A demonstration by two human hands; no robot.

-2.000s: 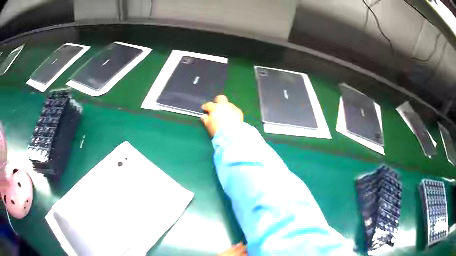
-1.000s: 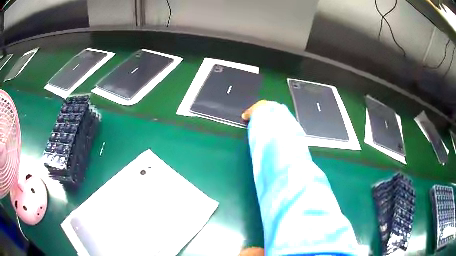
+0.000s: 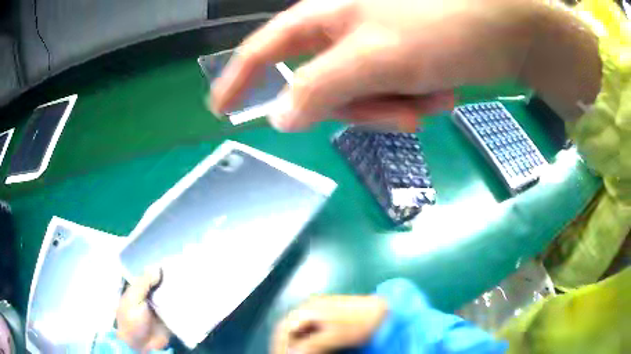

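A grey tablet back cover (image 3: 228, 228) with a white sheet (image 3: 319, 181) behind it is held tilted over the bench. Its small camera area is near the top corner. My left hand (image 3: 142, 308) grips the cover's lower left edge. My right hand (image 3: 328, 323) is in front of my body at the bottom, to the right of the cover and apart from it. Its fingers are curled and blurred, and I cannot tell if they hold anything. Another pale cover (image 3: 76, 283) lies at the left, partly behind my left hand.
Another person's bare hand (image 3: 387, 55) with a yellow sleeve (image 3: 609, 180) reaches across the top from the right. It partly hides a panel (image 3: 259, 90) on the belt. A dark lens-strip stack (image 3: 394, 166) and a pale gridded tray (image 3: 501, 145) stand right. Clear film (image 3: 515, 294) lies lower right.
The view has swung right. My right hand has come back from the belt to my body. My left hand now shows, holding a cover. Another person's hand has come in.
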